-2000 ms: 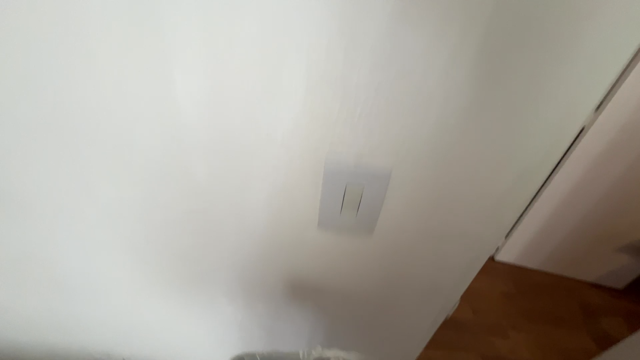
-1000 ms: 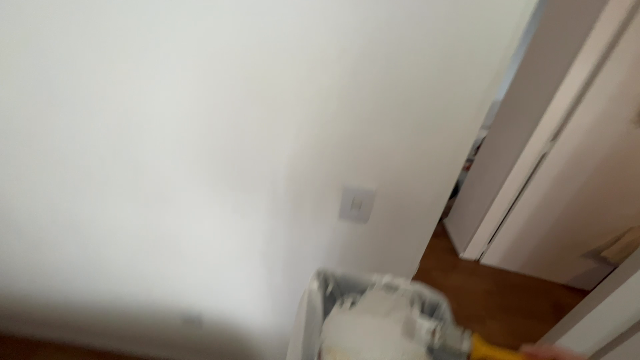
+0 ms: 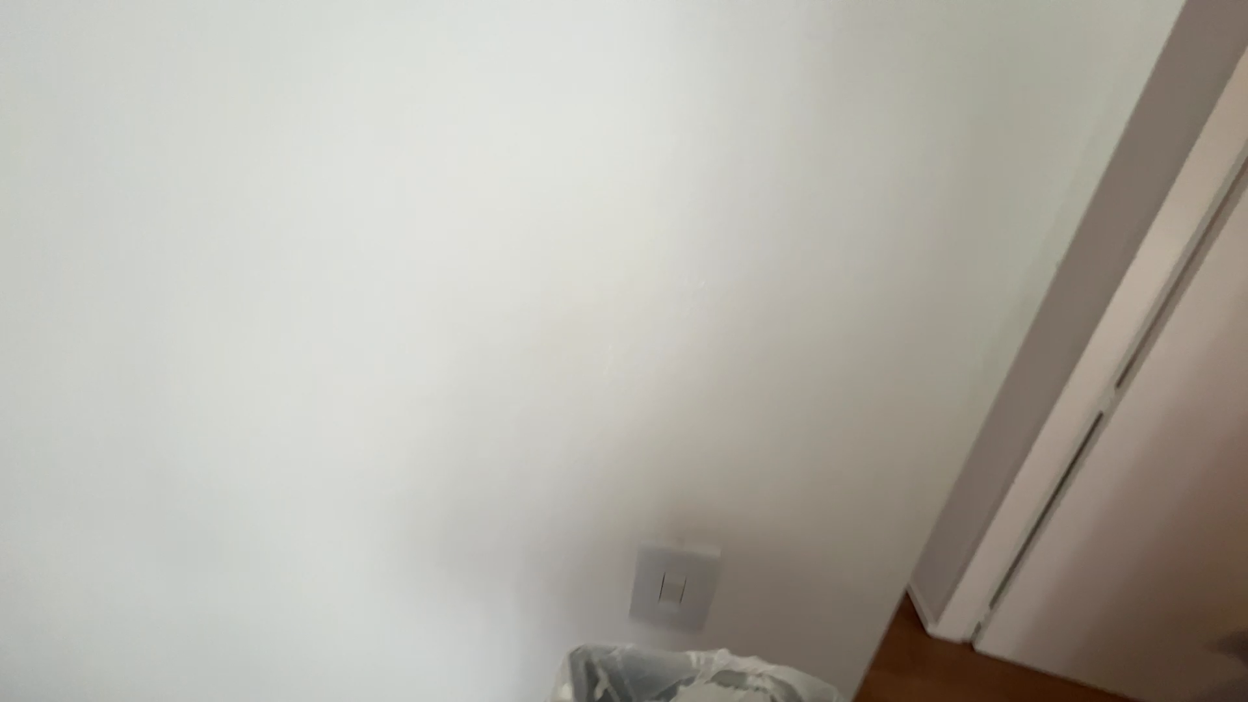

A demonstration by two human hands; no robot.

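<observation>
Neither my left hand nor my right hand is in the picture. At the bottom edge shows the upper part of a paint-smeared container [image 3: 634,671], its rim coated in whitish paint; the rest of it is cut off, and what holds it is hidden. Just above it, a light switch [image 3: 673,587] with a pale plate is set in the white wall [image 3: 390,292], which fills most of the view. Faint marks show on the wall above the switch.
The wall ends at an edge on the right. Beyond it stand a door frame [image 3: 1043,458] and a pale door [image 3: 1150,546], with brown flooring [image 3: 936,653] at their foot.
One second ago the container showed more fully, with a yellow handle and part of a hand at its right; now only its top shows. The view has shifted.
</observation>
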